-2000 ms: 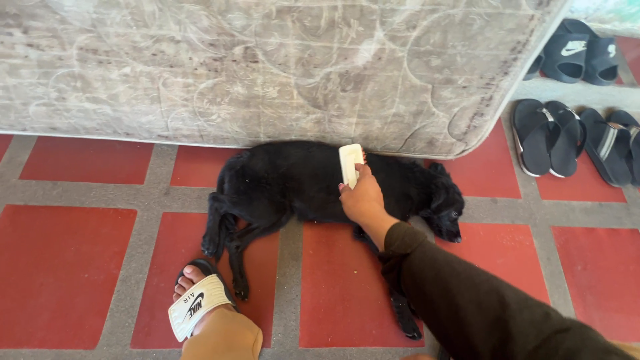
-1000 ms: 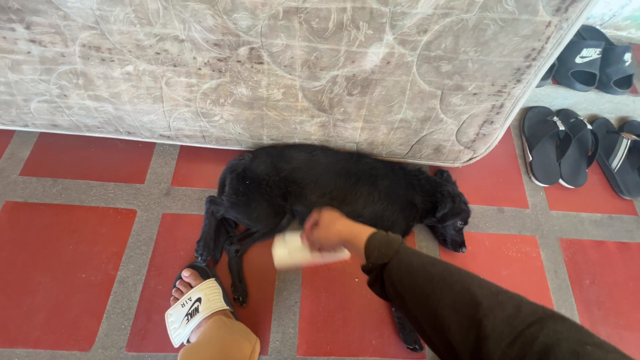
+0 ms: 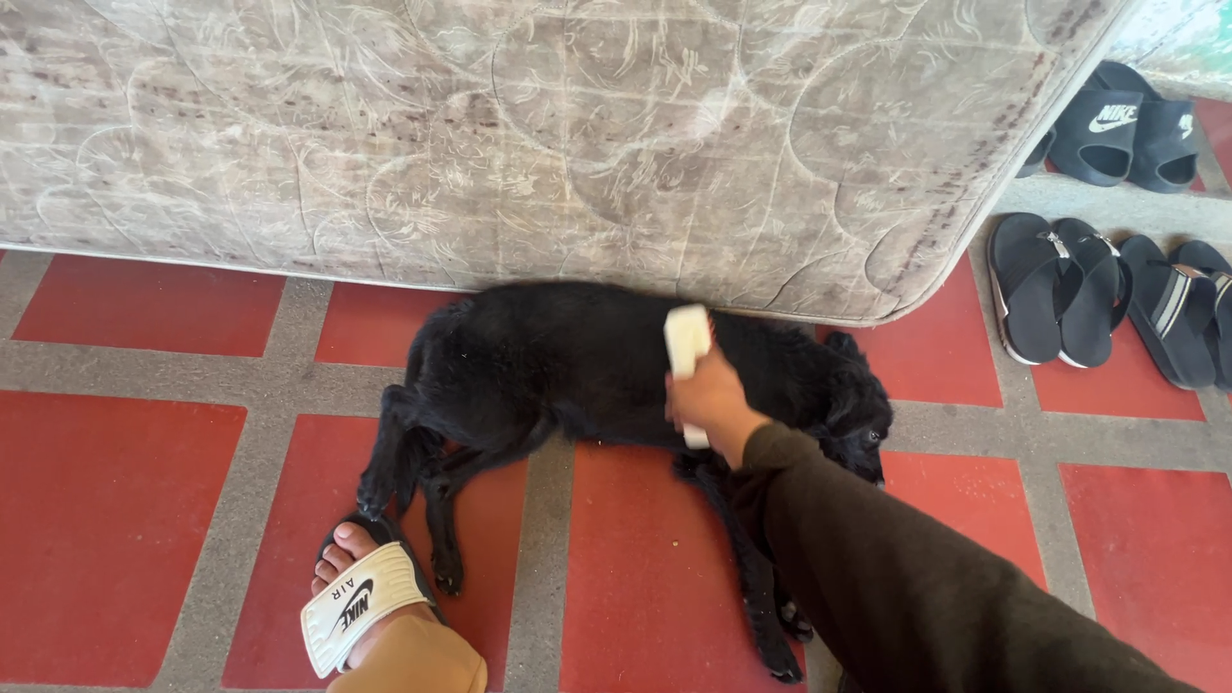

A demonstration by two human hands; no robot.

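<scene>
A black dog (image 3: 597,366) lies on its side on the red tiled floor, its head to the right and its legs toward me. My right hand (image 3: 710,397), in a dark brown sleeve, grips a white brush (image 3: 689,342) with a hint of red along its edge. The brush is over the dog's side, just behind the shoulder; whether its bristles touch the coat is hidden. My left hand is out of the picture.
A stained quilted mattress (image 3: 577,144) stands on edge right behind the dog. Black sandals (image 3: 1035,289) and black Nike slides (image 3: 1092,144) lie at the right. My foot in a white-strapped Nike slide (image 3: 361,606) is beside the dog's hind paws.
My right hand was over the dog's side, came down to its belly with the brush, and is now back up over its side. The dog stays lying in the same place.
</scene>
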